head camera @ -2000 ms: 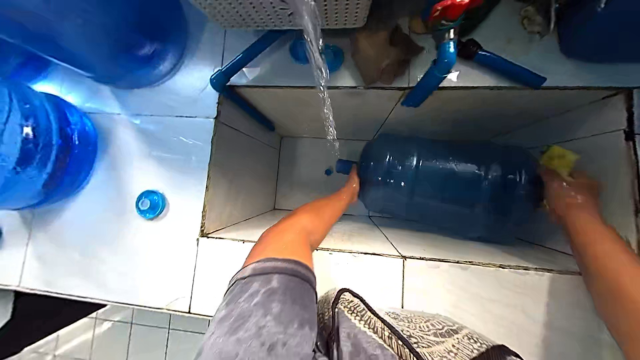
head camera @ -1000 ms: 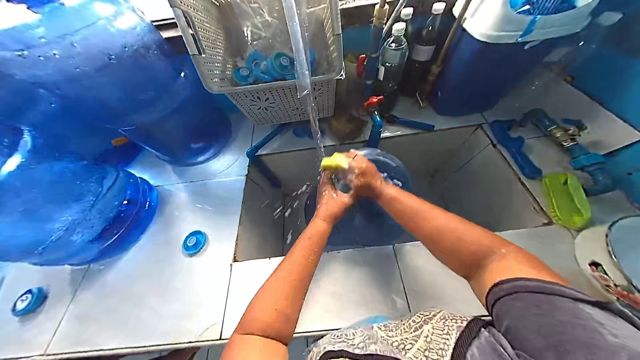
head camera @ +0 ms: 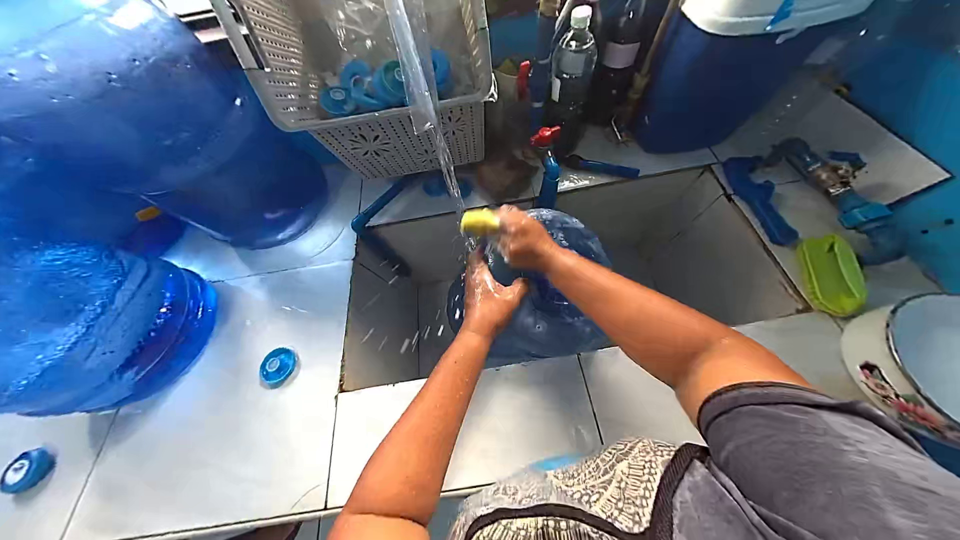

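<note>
A large blue plastic water jug [head camera: 544,326] sits inside the tiled sink basin [head camera: 720,262], partly hidden by my arms. My left hand [head camera: 491,296] is on the jug's neck, its thumb and fingers around it as far as I can see. Just above, my right hand [head camera: 525,236] holds a yellow sponge [head camera: 480,222] close to the neck. Water runs from a clear plastic tube [head camera: 414,67] beside the sponge, and drops fly off to the left.
Big blue jugs [head camera: 97,330] crowd the left, near blue caps [head camera: 278,367] on the tiles. Behind the basin are a perforated basket [head camera: 405,139], a red-handled tap [head camera: 545,136], bottles [head camera: 574,67] and a blue container [head camera: 690,90]. A green dish [head camera: 831,274] and a white pot [head camera: 870,345] are at right.
The jug lay sideways in the basin with my hands at its two ends; now both hands are together at its neck. The sponge has moved left to the water stream. The view has shifted.
</note>
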